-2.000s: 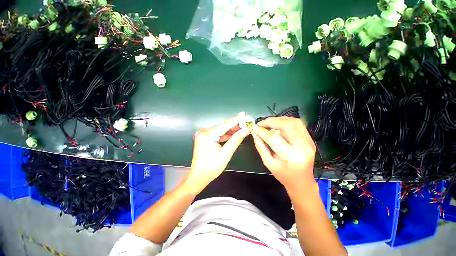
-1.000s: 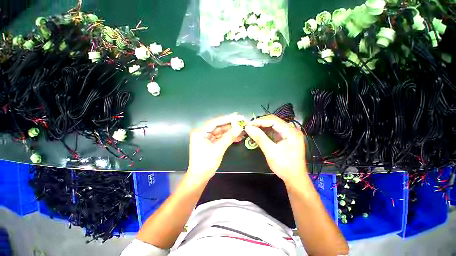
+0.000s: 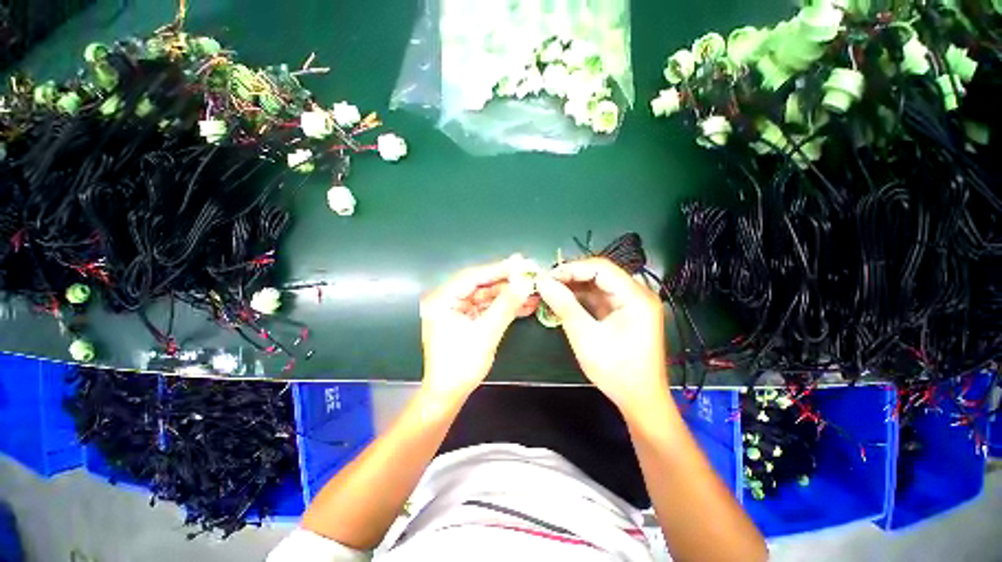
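My left hand [image 3: 467, 318] and my right hand [image 3: 604, 318] meet above the green tabletop near its front edge, both bare. Their fingertips pinch a small pale housing [image 3: 527, 277] between them; most of it is hidden by the fingers. A second pale green part [image 3: 547, 316] shows just below the fingertips, partly covered. A black cable coil [image 3: 624, 250] lies behind my right hand, with thin wire tips pointing up beside it. What sits inside the housing is too small to tell.
A clear bag [image 3: 516, 126] of loose pale housings lies beyond my hands. A tangled left-hand pile of cable assemblies [image 3: 143, 209] and a right-hand pile of cable assemblies [image 3: 857, 242] flank them. Blue bins [image 3: 335, 428] holding cables stand below the table edge.
The fingertips have closed together around the housing. A second pale green part has come into view below them. The bag and piles appear shifted slightly left with the camera.
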